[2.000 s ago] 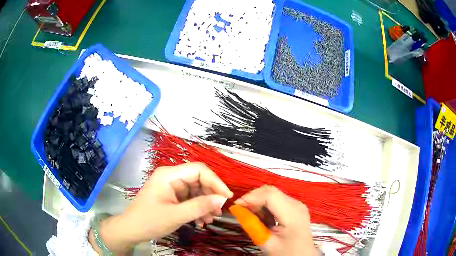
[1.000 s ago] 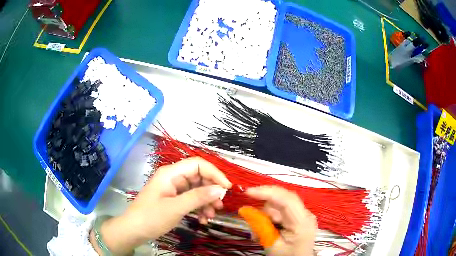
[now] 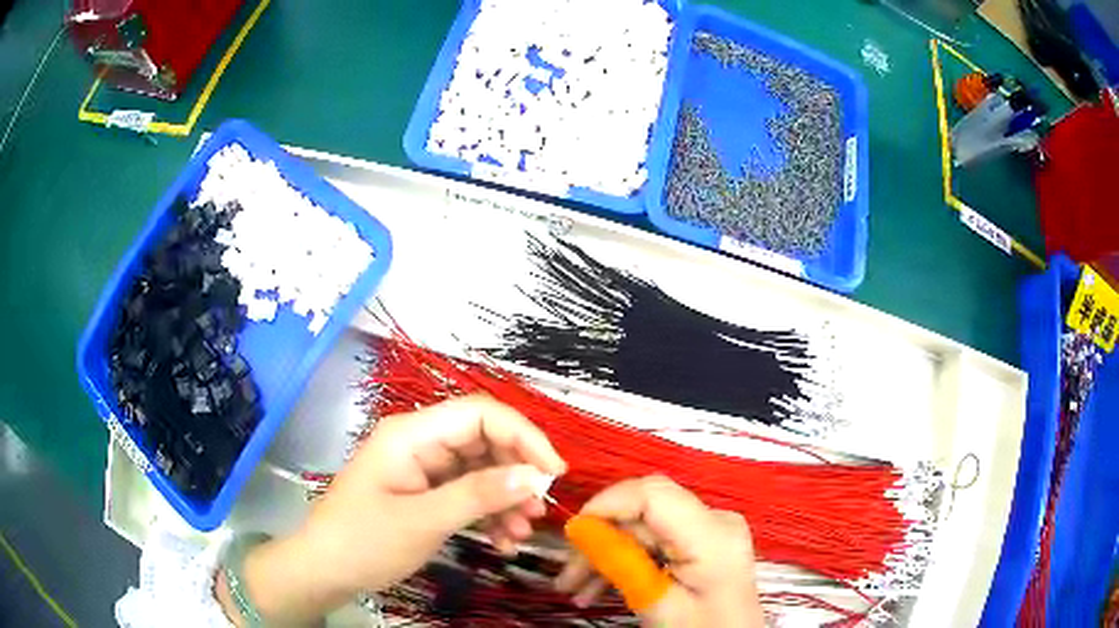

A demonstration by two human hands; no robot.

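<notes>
My left hand (image 3: 423, 491) is bare and holds a tiny white connector housing (image 3: 540, 482) between thumb and index fingertip. My right hand (image 3: 675, 540) is just to its right, curled around an orange-handled hand tool (image 3: 617, 561). A thin pale line shows between the housing and the right fingertips; I cannot tell whether it is the tool's tip or a wire. Both hands are over the red wires (image 3: 736, 485) in the white work tray (image 3: 405, 202). Mixed red and black wires (image 3: 491, 595) lie beneath the hands, partly hidden.
Black wires (image 3: 699, 350) lie beyond the red ones. A blue bin (image 3: 288, 380) with black and white housings sits on the tray's left edge. Paired blue bins (image 3: 659, 160) hold white parts and grey metal parts. A long blue bin (image 3: 1031, 405) stands right, red boxes (image 3: 1086, 184) beyond.
My right hand has moved back toward the left fingertips after shifting slightly away. The red wire seen between the fingertips a second ago no longer shows there. The left hand has barely moved.
</notes>
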